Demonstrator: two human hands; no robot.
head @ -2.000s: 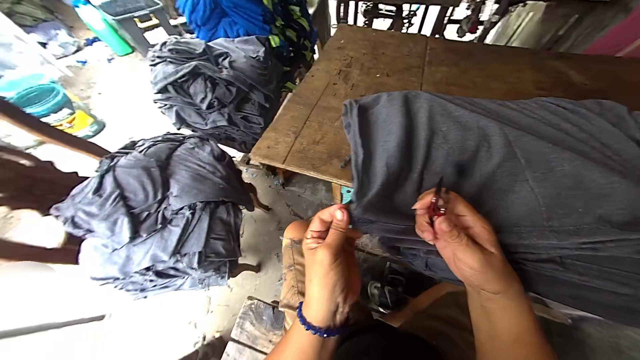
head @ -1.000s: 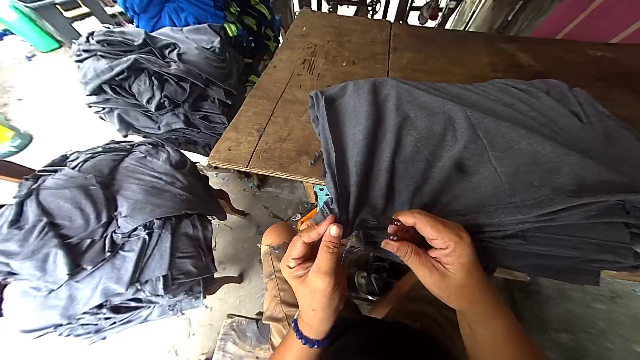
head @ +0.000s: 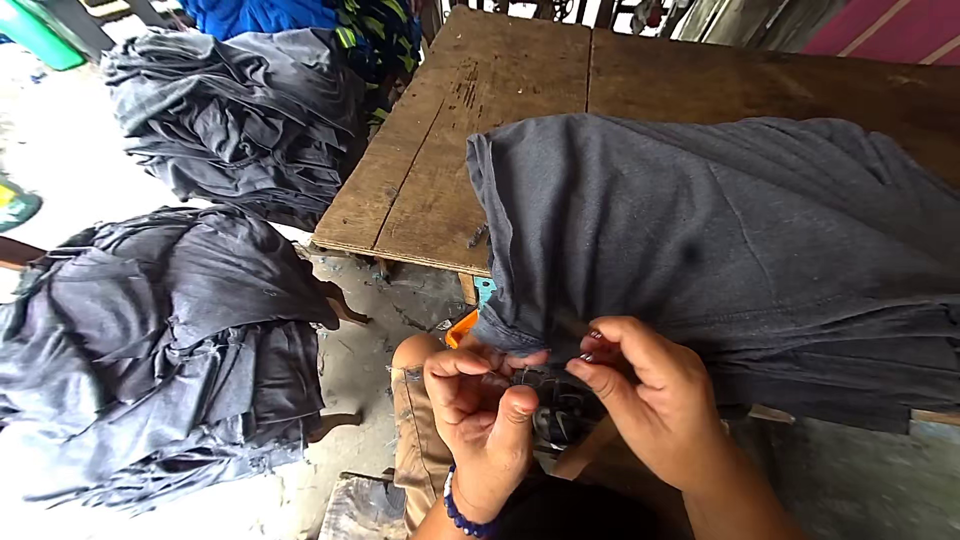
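Note:
A dark grey knit garment (head: 645,210) lies over the wooden table, and its near left end hangs past the edge. My left hand (head: 487,412), with a blue bead bracelet (head: 459,508) at the wrist, is under that end. Its fingers touch the cloth's hem (head: 510,334), while the thumb stands apart. My right hand (head: 652,397) is just to the right, in front of the cloth, with thumb and index finger near each other around a small dark tool with reddish loops (head: 591,345). The tool is mostly hidden and blurred, so its kind is unclear.
Two heaps of dark grey cloth, one nearer (head: 172,322) and one farther (head: 232,112), stand left of the wooden table (head: 420,172). More grey fabric (head: 840,375) is layered under the garment at right. An orange object (head: 461,328) shows below the table edge.
The left thumb, pressed to the fingers at the cloth edge one second ago, is now apart from them. The right hand has come nearer the left since two seconds ago. The view has shifted.

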